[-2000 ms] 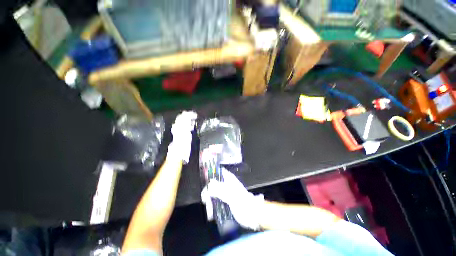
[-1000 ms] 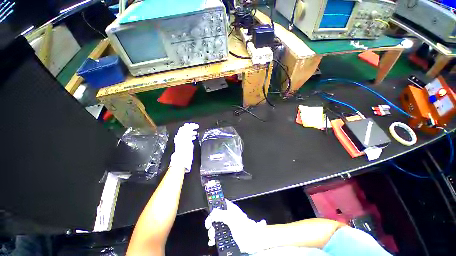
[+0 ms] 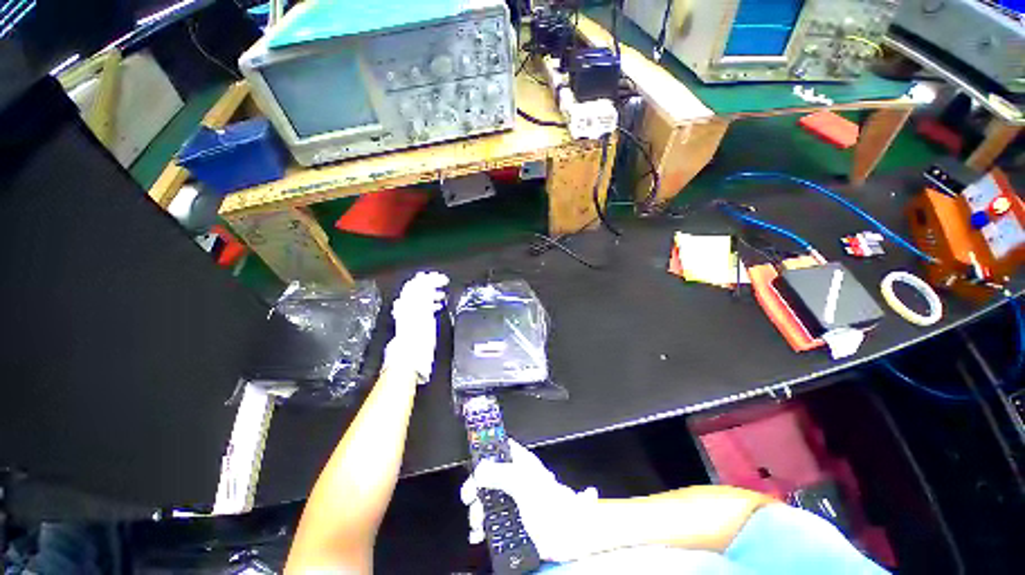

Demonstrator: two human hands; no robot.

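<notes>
My right hand [image 3: 528,500], in a white glove, holds a long black remote control [image 3: 490,455] with small coloured buttons at the bench's front edge. The remote's far end is just in front of a flat black set-top box [image 3: 495,343] in a clear plastic bag. My left hand [image 3: 414,326], also gloved, rests on the bench just left of that box, fingers forward, holding nothing that I can see. A second bagged black box [image 3: 320,343] lies further left.
The black bench [image 3: 629,337] carries a black box [image 3: 830,298] on a red holder, a tape roll [image 3: 912,298], yellow sheets [image 3: 706,258] and an orange fixture box [image 3: 967,230] with a blue tube. An oscilloscope [image 3: 382,90] and blue bin [image 3: 233,154] stand on the shelf. A black panel [image 3: 101,258] is at left.
The remote was blurred and over the bagged box's near side; it has drawn back slightly towards me. My left hand has hardly moved. The view has steadied and shifted slightly.
</notes>
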